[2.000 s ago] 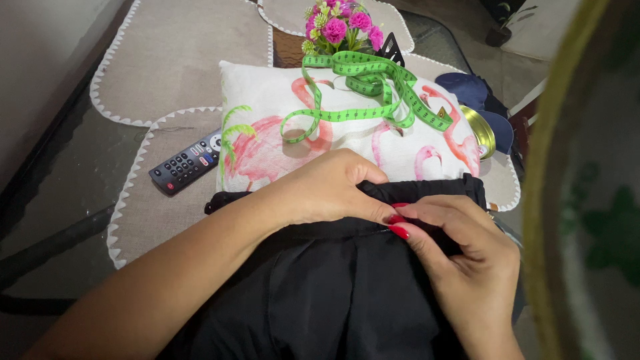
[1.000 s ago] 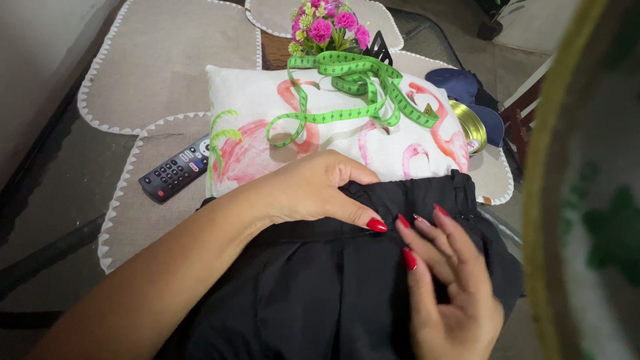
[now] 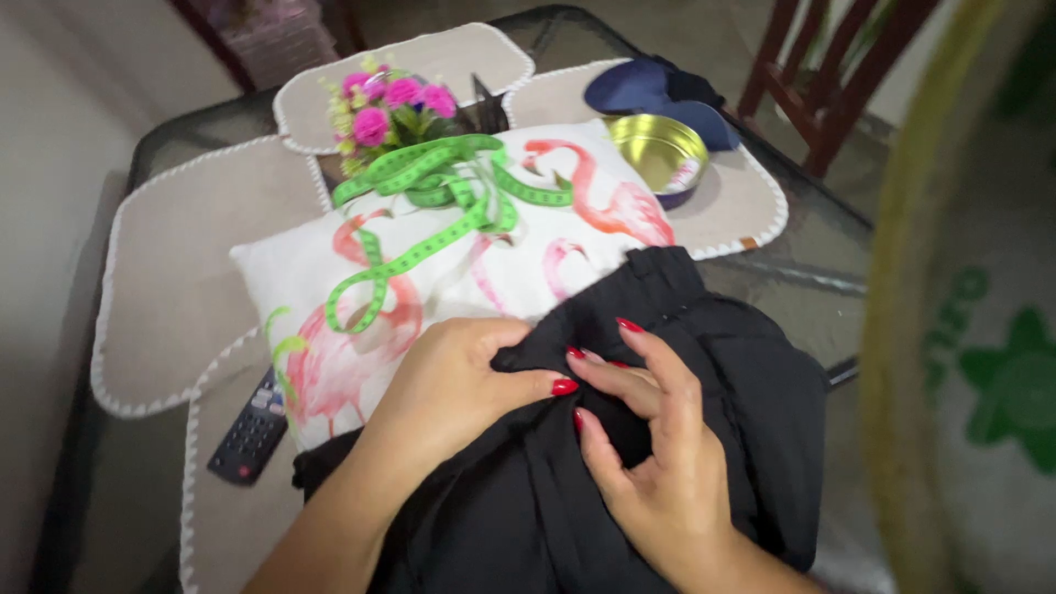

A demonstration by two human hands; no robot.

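Observation:
A black fabric garment (image 3: 495, 511) with a gathered waistband spreads over the near part of the view, its upper edge against a white cushion with printed flamingos (image 3: 445, 280). My left hand (image 3: 462, 379) pinches the waistband between thumb and fingers. Just to its right, my right hand (image 3: 660, 421) has its fingers spread over the cloth, thumb apart from the fingertips; whether a needle or thread is there cannot be told. A green measuring tape (image 3: 429, 239) lies in loose loops on the cushion.
A glass table (image 3: 817, 239) bears beige placemats (image 3: 206, 231), a black remote control (image 3: 252, 433), pink artificial flowers (image 3: 388, 111), a round gold-coloured tin (image 3: 656, 153) and a dark blue cloth item (image 3: 660, 99). A blurred round object (image 3: 973, 330) fills the right edge; a wooden chair (image 3: 813, 91) stands behind.
Two seconds ago the fingers of both my hands met at the waistband; my right hand has since come away with its fingers spread. My left hand keeps its pinch. The view has turned noticeably.

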